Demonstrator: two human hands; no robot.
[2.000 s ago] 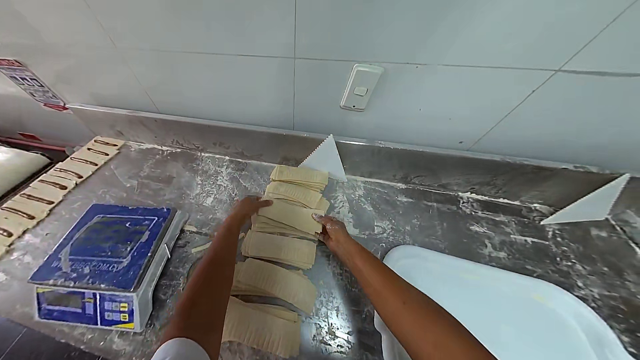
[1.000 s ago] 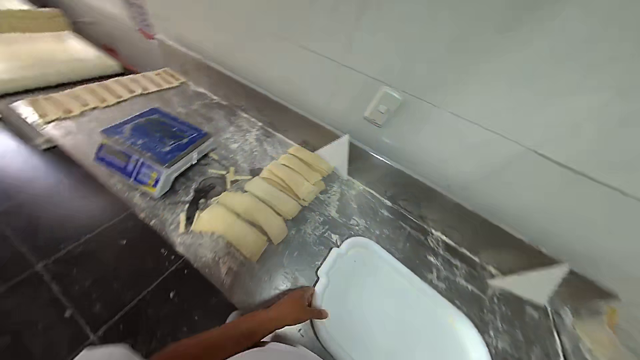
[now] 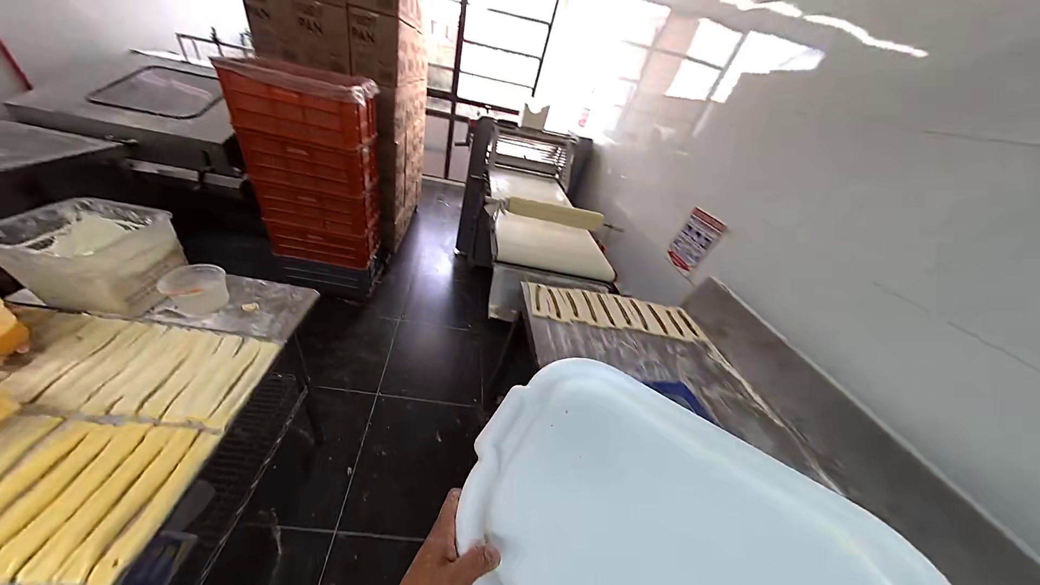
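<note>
My left hand [image 3: 455,548] grips the left edge of a large white plastic tray [image 3: 650,479], its thumb over the rim. The tray's inside looks bare. My right hand is out of the frame. Beyond the tray, a corner of the blue scale [image 3: 681,398] shows on the floured metal counter [image 3: 601,348]. A row of dough strips with dark filling [image 3: 613,313] lies across the far end of that counter. The tray hides the stacked dough pieces, if they are still there.
On the left table are pale dough strips [image 3: 146,370], yellow strips [image 3: 89,487], a clear flour bin [image 3: 97,256] and a plastic tub [image 3: 195,290]. Red crates [image 3: 309,162] and cardboard boxes [image 3: 390,106] stand beyond the dark tiled floor [image 3: 382,422]. A dough sheeter [image 3: 540,211] stands past the counter.
Two seconds ago both hands were on the stacked dough pieces and the tray lay on the counter. My left hand now holds the tray up. The view has swung far left.
</note>
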